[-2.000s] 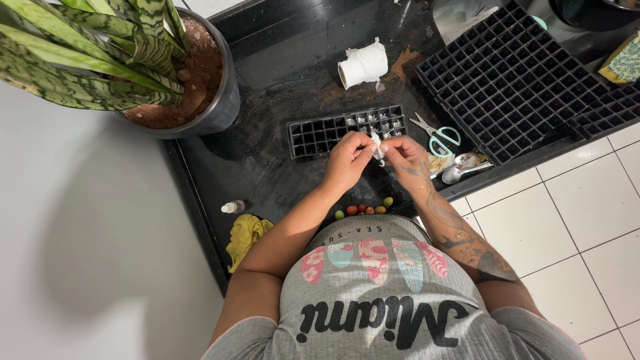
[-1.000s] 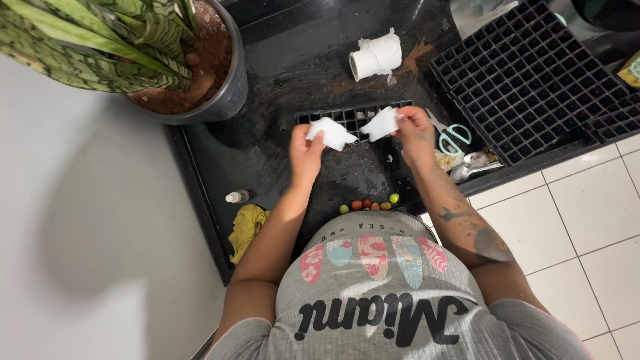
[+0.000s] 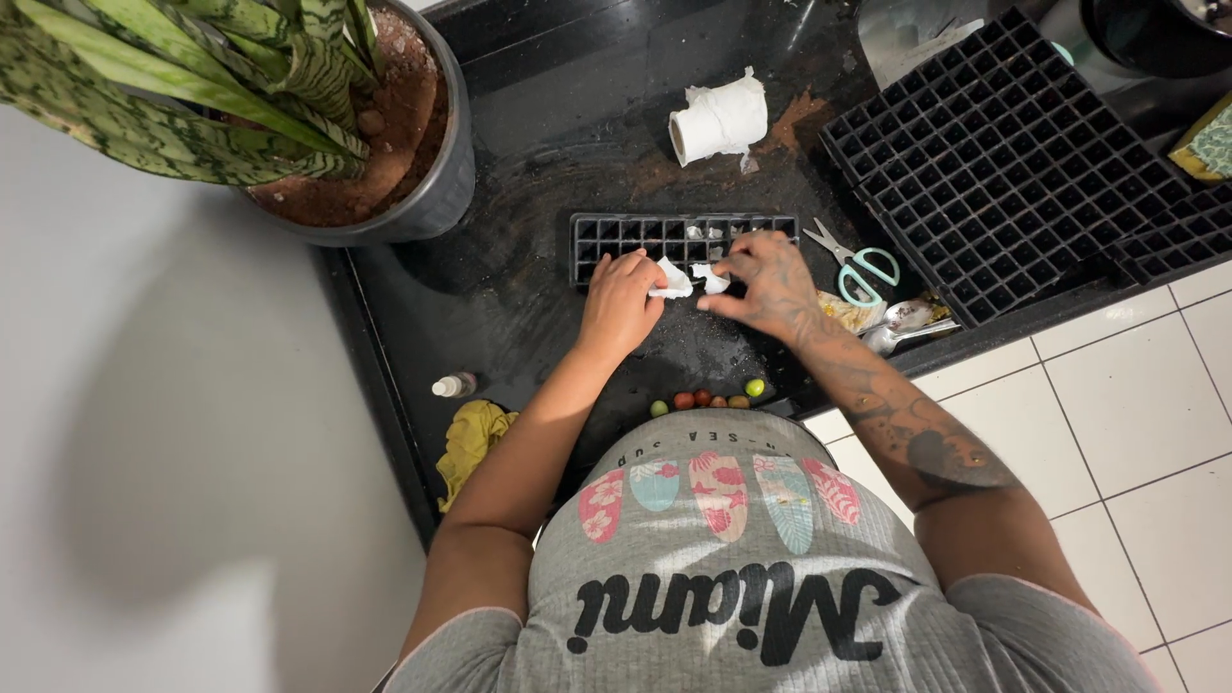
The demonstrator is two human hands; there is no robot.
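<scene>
My left hand (image 3: 621,300) grips a torn piece of white tissue paper (image 3: 674,280) over the front edge of a small black seedling tray (image 3: 630,229). Close by on the right, my right hand (image 3: 762,285) has its fingers around a smaller tissue scrap (image 3: 710,279); whether they pinch it is unclear. White bits of paper (image 3: 695,233) lie in several cells toward the tray's right part. Behind the tray, a roll of toilet paper (image 3: 720,120) rests on its side with a ragged end. Scissors with light green handles (image 3: 868,277) lie right of my right hand.
Large black seedling trays (image 3: 1011,164) fill the right side. A potted snake plant (image 3: 423,183) stands back left. Near me are a small bottle (image 3: 454,385), a yellow cloth (image 3: 472,445), small round fruits (image 3: 703,397) and spoons (image 3: 905,327). The black countertop (image 3: 520,318) has a raised edge.
My hands have come closer together from one second ago, when each held a piece of white tissue. Two seconds ago they met over the small tray's right part.
</scene>
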